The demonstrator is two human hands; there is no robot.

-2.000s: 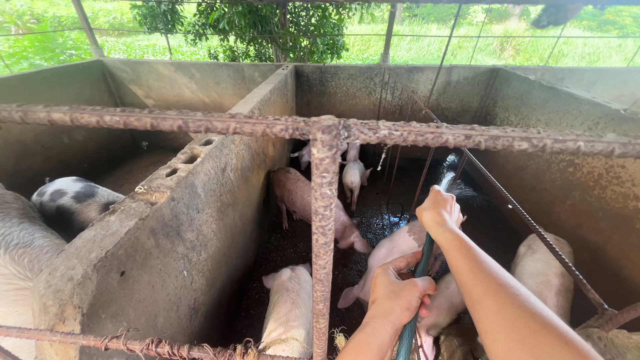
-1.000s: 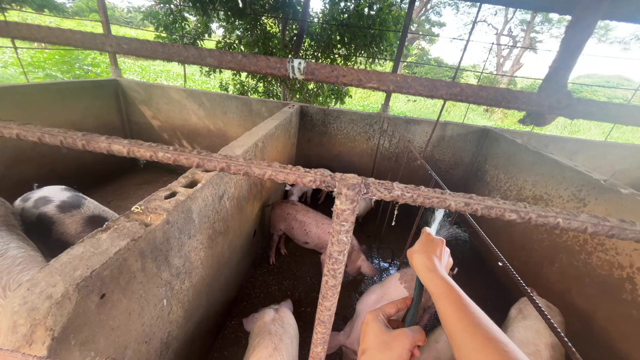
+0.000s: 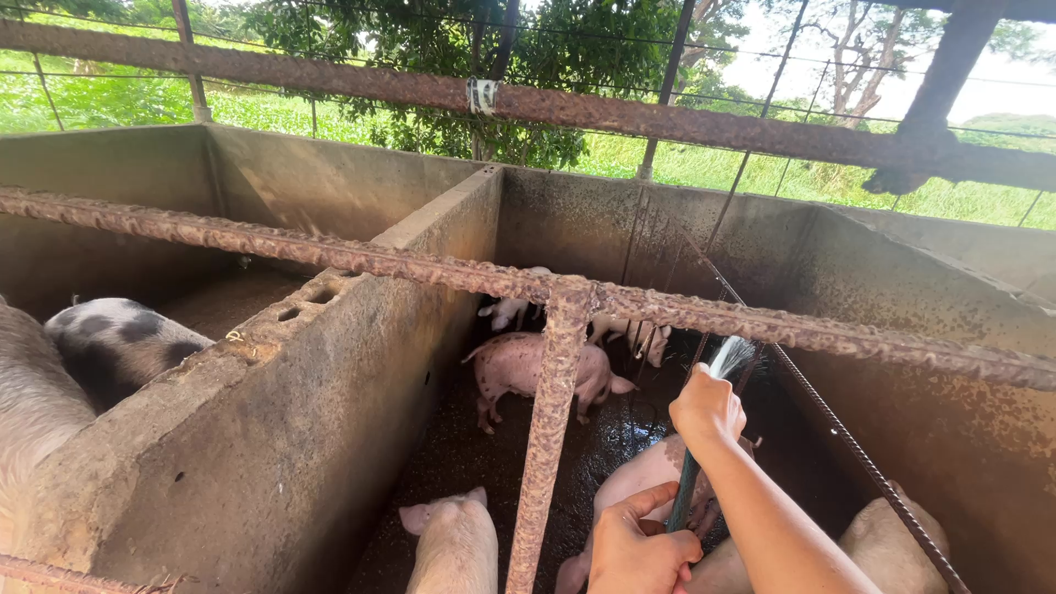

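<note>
My right hand (image 3: 708, 408) grips a green hose (image 3: 683, 493) close to its outlet, and a spray of water (image 3: 731, 356) leaves it toward the pen's far side. Lower down, my left hand (image 3: 643, 540) is closed around the same hose. Beneath the hands lies a pink pig (image 3: 639, 478), partly covered by them. A spotted pink pig (image 3: 520, 363) stands on the wet floor (image 3: 462, 462) behind the rusty upright bar (image 3: 549, 429). Smaller pigs (image 3: 652, 342) are farther back. Another pig (image 3: 458, 544) is at the bottom centre.
Rusty rebar rails (image 3: 396, 262) cross in front of me, and a thin slanted rod (image 3: 858, 462) runs at the right. A concrete dividing wall (image 3: 272, 412) separates the left pen, where a black-spotted pig (image 3: 120, 342) lies beside a larger pale pig (image 3: 37, 412).
The spotted pink pig has raised its head from the floor near the water. Both hands still hold the hose. The view has tilted upward, showing the upper rail.
</note>
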